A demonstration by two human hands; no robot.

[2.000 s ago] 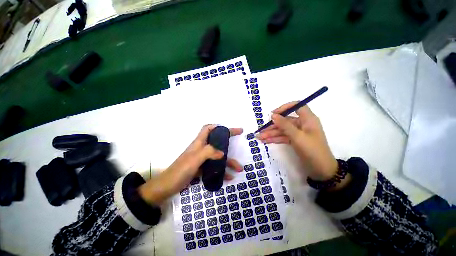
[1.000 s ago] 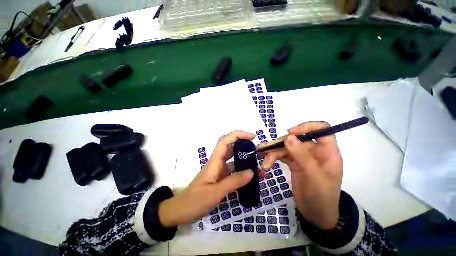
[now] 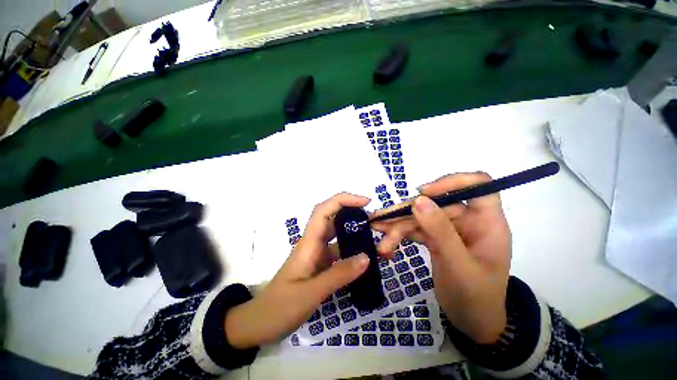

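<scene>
My left hand (image 3: 308, 271) holds a black oblong housing (image 3: 361, 267) above the label sheets, with its upper end facing up. A dark label with fine white marks (image 3: 352, 225) shows on that end. My right hand (image 3: 464, 252) holds slim black tweezers (image 3: 490, 188), their thin tip at the label. Whether the tip touches it is too small to tell. The label sheets (image 3: 412, 323) lie overlapped under both hands, with rows of dark labels and a blank upper part. My hands hide part of the rows.
Several black pieces (image 3: 185, 260) stand at left on the white bench (image 3: 59, 319). A green belt (image 3: 223, 96) beyond carries several scattered black housings (image 3: 300, 95). Clear plastic trays (image 3: 289, 18) lie beyond the belt. A crumpled pale sheet or bag (image 3: 642, 200) lies at far right.
Two seconds ago the tweezers were at a label on the sheet and the housing end showed no label. Now the tweezers are at the housing. Since one second ago, the hands have barely moved.
</scene>
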